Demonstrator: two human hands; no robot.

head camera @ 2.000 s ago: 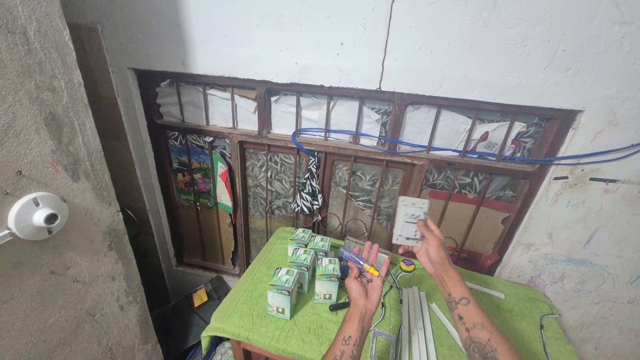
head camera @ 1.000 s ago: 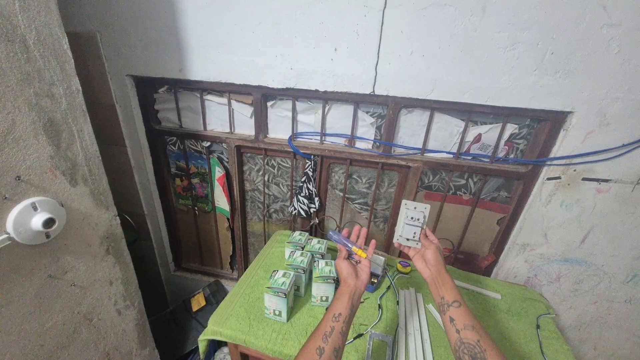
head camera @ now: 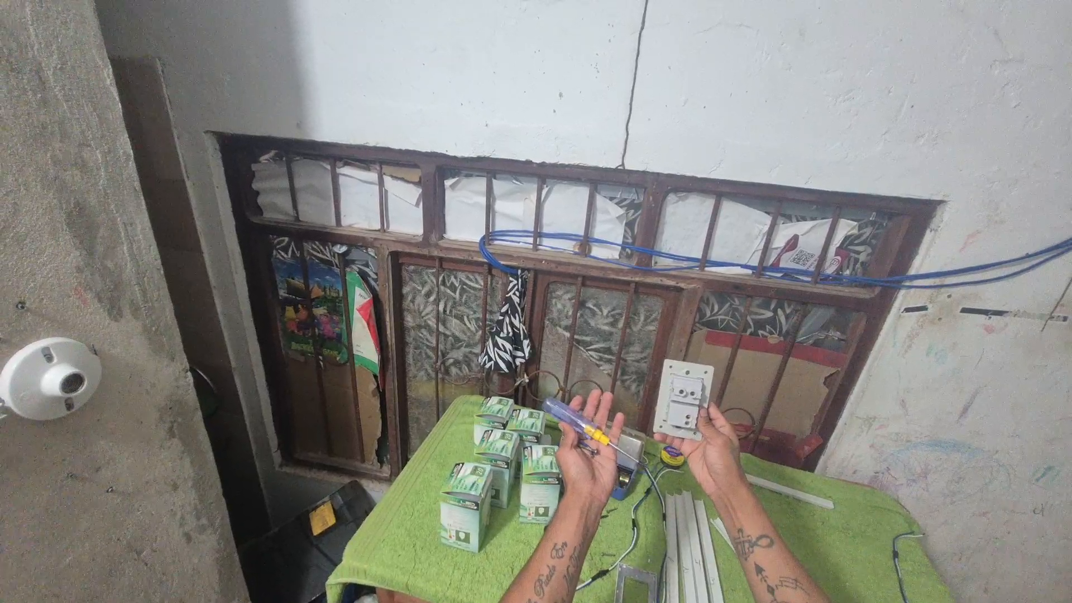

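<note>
A screwdriver [head camera: 578,421] with a clear purple and yellow handle lies across my left hand [head camera: 593,459], palm up, held under the thumb; small dark pieces, perhaps screws, show in the palm. My right hand [head camera: 708,444] grips the lower right edge of a white wall plate [head camera: 682,399] with a switch and socket modules, held upright. Both hands are above a table covered with a green towel [head camera: 419,544]. Several green and white bulb boxes [head camera: 465,507] stand left of my left hand. White plastic trunking strips [head camera: 692,544] lie below and between my forearms.
A yellow tape measure [head camera: 672,456], a metal frame [head camera: 636,584] and grey cable lie on the towel. A barred window [head camera: 536,251] with a blue cable [head camera: 636,251] across it is behind the table. A white lamp holder [head camera: 50,378] is on the left wall; a black case [head camera: 301,544] sits below.
The wall plate in my right hand has moved slightly left and down since the first frame. The fingers of my left hand have shifted around the screwdriver, which remains in the palm.
</note>
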